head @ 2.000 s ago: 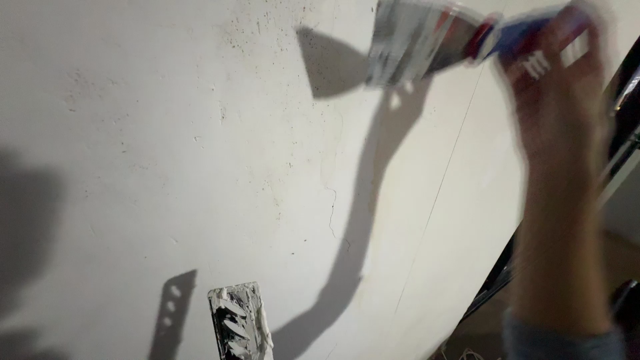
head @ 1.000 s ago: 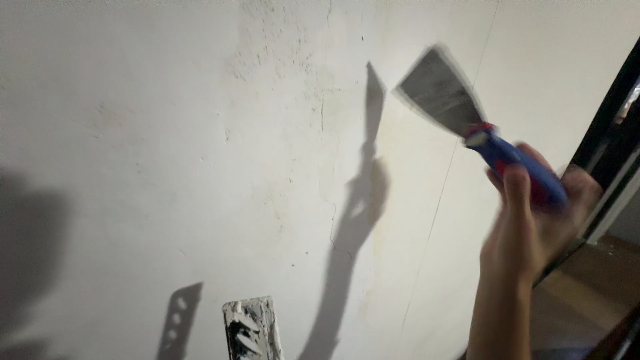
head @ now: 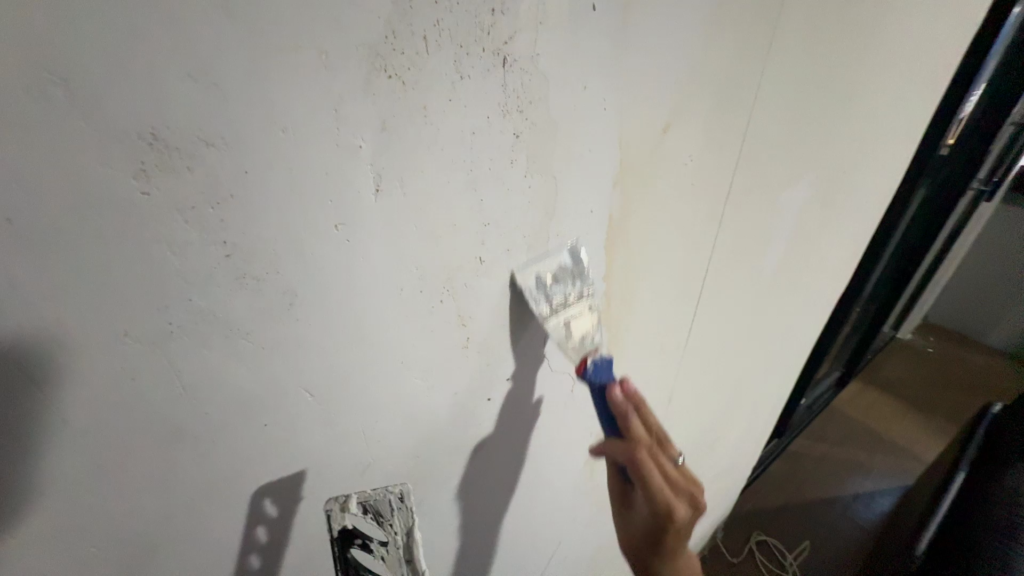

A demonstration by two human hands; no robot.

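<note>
My right hand (head: 652,480), with a ring on one finger, grips the blue and red handle of a putty knife (head: 566,302). The front edge of its broad metal blade is at the wall, and whitish filler smears the blade's face. Around it, the pale wall (head: 432,240) shows pits, specks and a thin crack by the knife's neck. At the bottom edge, left of my right hand, stands a dark slotted tool or plate (head: 374,532) coated with white filler; what holds it is out of view. My left hand is not visible.
A dark door or window frame (head: 872,264) bounds the wall on the right. Beyond it lie a brown floor (head: 904,400), a loop of thin cable (head: 772,554) and a black object (head: 972,496) at the lower right corner.
A second ago the putty knife was tilted up to the left, its blade farther right and higher; now the blade is at the wall. The filler-coated piece remains at the bottom.
</note>
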